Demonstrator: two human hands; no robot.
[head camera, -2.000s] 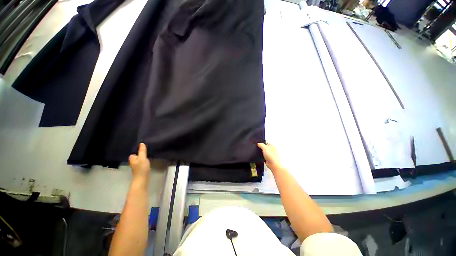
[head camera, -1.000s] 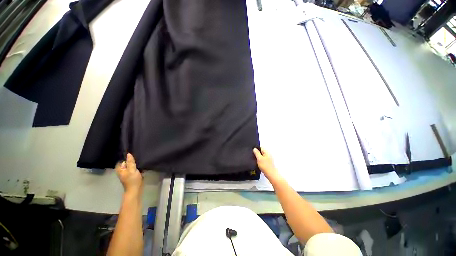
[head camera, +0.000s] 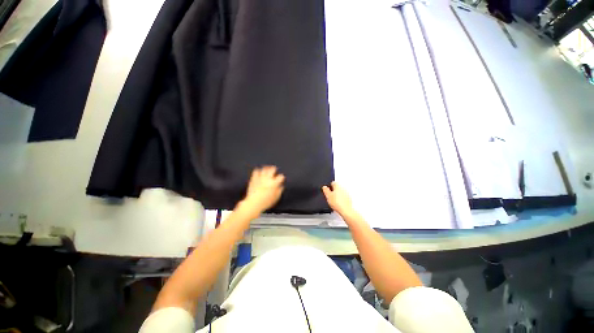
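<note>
The dark fabric (head camera: 273, 97) lies over the lay in the centre, smooth on the right and rumpled on the left. Its straight right edge runs against the white underlay paper (head camera: 384, 130). My left hand (head camera: 265, 187) rests on top of the fabric near its front edge, fingers spread. My right hand (head camera: 335, 196) is at the front right corner, its fingers pinching the fabric edge. The guide rail is mostly hidden under the fabric and my left arm.
Loose dark fabric (head camera: 62, 84) lies on the table at far left. A white paper roll (head camera: 443, 136) lies right of the work. Beyond it is a second lay (head camera: 508, 123) with thin brown strips and a dark lower edge. A blue block (head camera: 243, 254) shows at the table edge.
My left hand has let go of the front edge at left and moved right onto the fabric. The fabric's front edge now covers the yellow mark and the dark plies below. My right hand stays at the corner.
</note>
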